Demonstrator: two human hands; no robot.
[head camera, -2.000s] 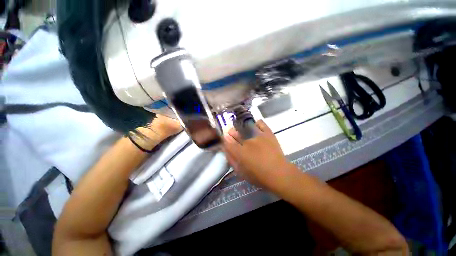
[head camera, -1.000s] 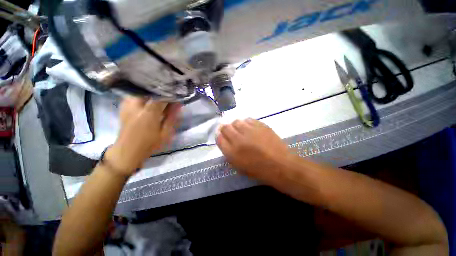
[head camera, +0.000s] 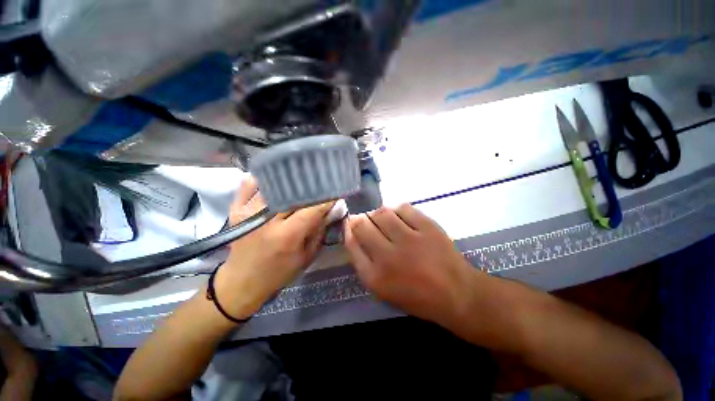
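Note:
A garment piece, white with dark grey parts (head camera: 161, 200), lies on the table to the left, partly behind my left hand and the machine. My left hand (head camera: 274, 251) and my right hand (head camera: 404, 254) meet below the sewing machine head. Their fingertips pinch a small grey and white bit of the fabric (head camera: 335, 223) between them. A stubby grey attachment (head camera: 367, 192) stands just above my right fingers. A ribbed pale grey knob (head camera: 304, 174) hides the needle area and part of my left fingers.
The white machine arm with blue lettering (head camera: 580, 66) crosses the top. Yellow-green and blue snips (head camera: 588, 168) and black-handled shears (head camera: 644, 141) lie on the right. The grey ruler edge (head camera: 533, 251) runs along the front. A curved metal rod (head camera: 117, 274) crosses the left.
My left hand has moved right to meet my right hand at the fabric. The view has come closer to the machine head, and the ribbed knob looks larger.

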